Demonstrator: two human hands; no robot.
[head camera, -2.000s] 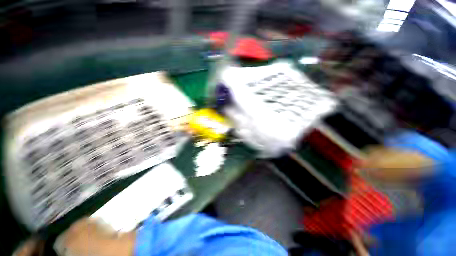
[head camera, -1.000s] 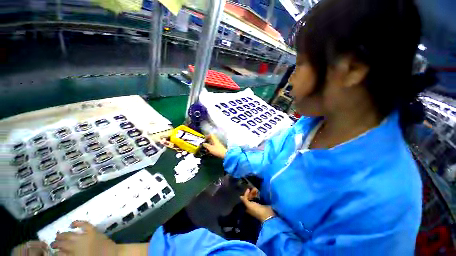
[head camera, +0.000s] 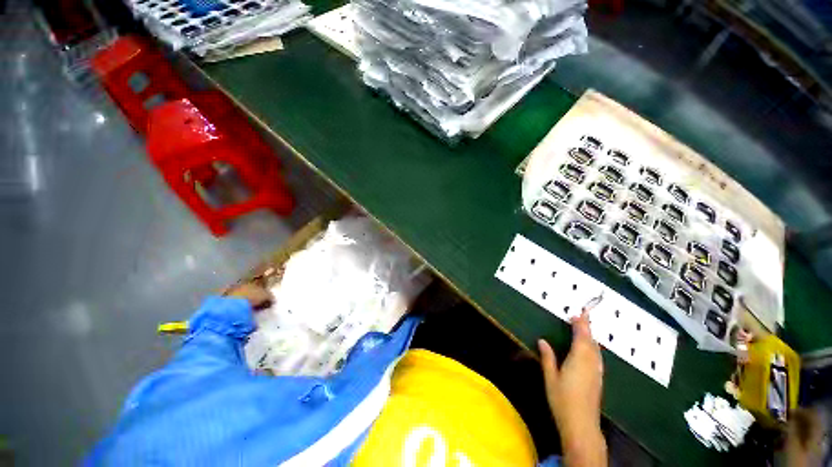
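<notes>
A white strip (head camera: 629, 333) with small dark marks lies on the green bench. My right hand (head camera: 577, 378) is at its near edge, thumb and index finger apart. A small pale looped piece touches the index fingertip; whether it is held is unclear. Beyond it, a translucent sheet (head camera: 609, 235) carries rows of dark-rimmed housings on a tan board (head camera: 629, 117). My left hand (head camera: 251, 294) is at the far left edge of a pile of whitish plastic film (head camera: 333, 283) below the bench edge. It is small and partly hidden, and its grip is unclear.
Stacked trays in crinkled film (head camera: 456, 55) stand on the bench beyond. A yellow bin (head camera: 769, 378), a white liner heap (head camera: 719, 421) and another person's blurred hand (head camera: 803, 438) are at right. Red stools (head camera: 201, 150) stand on the floor at left. Blue-framed trays (head camera: 196, 23) lie at top left.
The view has swung left, bringing in the stacked trays, stools and film pile. My left arm now reaches out to the film. The neighbouring person is out of view except for a blurred hand.
</notes>
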